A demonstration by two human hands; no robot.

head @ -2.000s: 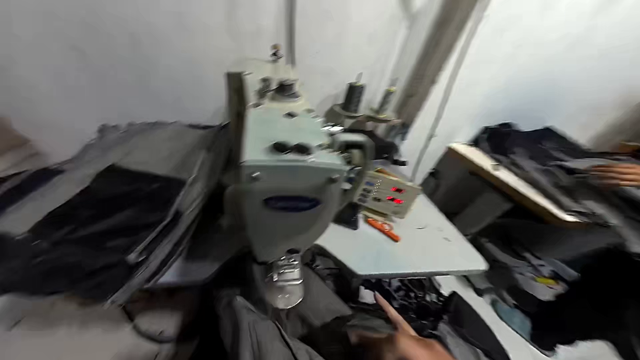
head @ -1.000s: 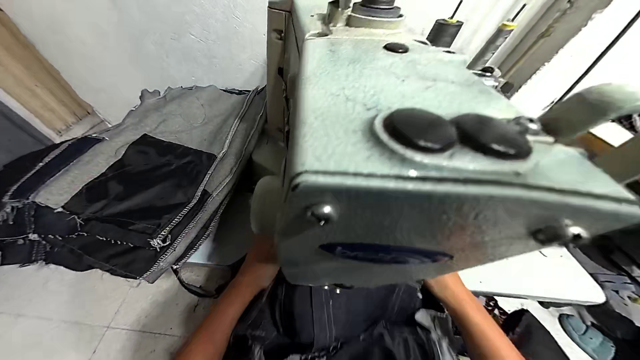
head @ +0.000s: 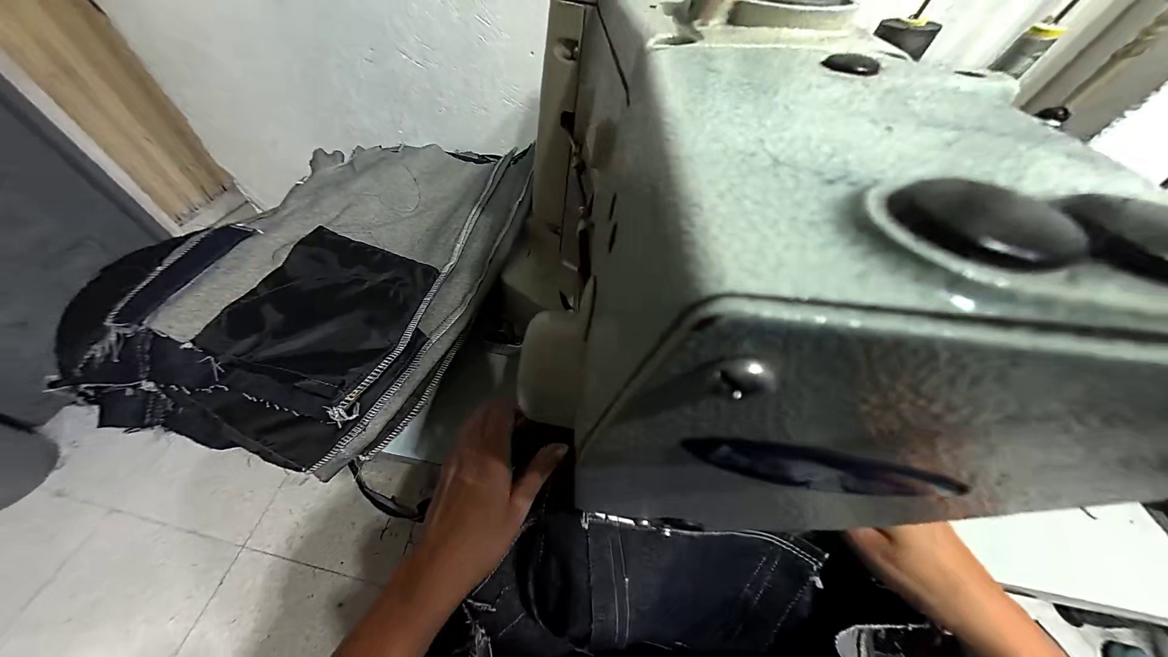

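The large pale green head of an industrial sewing machine (head: 821, 365) fills the right half of the view. Beneath its front lies a dark denim garment piece (head: 693, 584) with white stitch lines. My left hand (head: 488, 479) is on dark cloth at the machine's left side, thumb apart from the fingers; its fingertips are partly hidden. At the right, my right hand (head: 899, 547) reaches under the machine head by the denim, its fingers hidden behind the casing. The needle area cannot be seen.
A stack of grey and black denim pieces (head: 365, 201) with overlocked edges lies left of the machine. Thread spools (head: 908, 36) stand behind it. A white tabletop (head: 1077, 557) shows at the lower right, a tiled floor (head: 210, 547) at the lower left.
Two seconds ago one hand showed at the lower right; now both my hands are at the dark denim under the machine head. The view has moved much closer to the machine.
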